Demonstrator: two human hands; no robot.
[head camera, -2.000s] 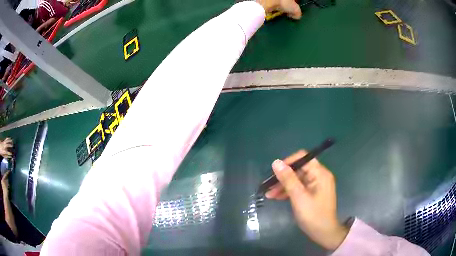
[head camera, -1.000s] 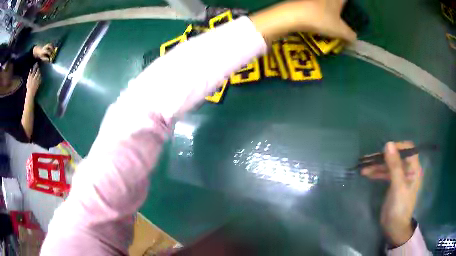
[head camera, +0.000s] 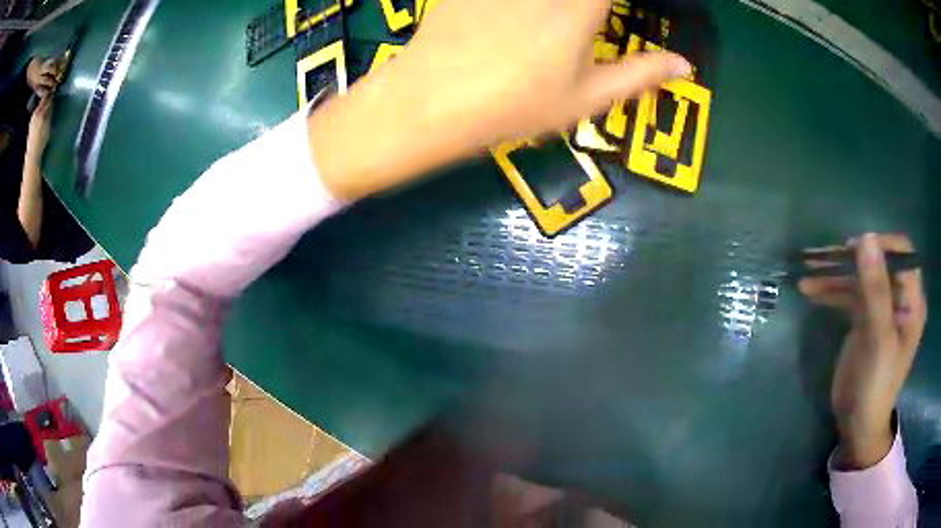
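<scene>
A pile of yellow-and-black device frames (head camera: 668, 134) lies at the top centre, the pieces overlapping. My left hand (head camera: 475, 88) is over the pile, palm down, thumb stretched to the right above the frames; its fingertips are hidden, so I cannot tell if it grips one. One frame (head camera: 554, 186) lies just below that hand. My right hand (head camera: 877, 320) is at the right, closed on the dark tweezers (head camera: 854, 262), clear of the pile. A carrier sheet (head camera: 464, 278) with rows of small dashes and strong glare lies in the middle.
A pale rail (head camera: 825, 46) crosses the upper right. At the far left are a person's arm (head camera: 33, 196) and a long glossy strip (head camera: 108, 93). A red plastic crate (head camera: 80, 307) stands on the floor. A cardboard box (head camera: 279, 438) is below the green bench's edge.
The view has shifted. My left hand has come back from beyond the rail to the pile and now fills more of the view. My right hand still holds the tweezers, farther right in the picture.
</scene>
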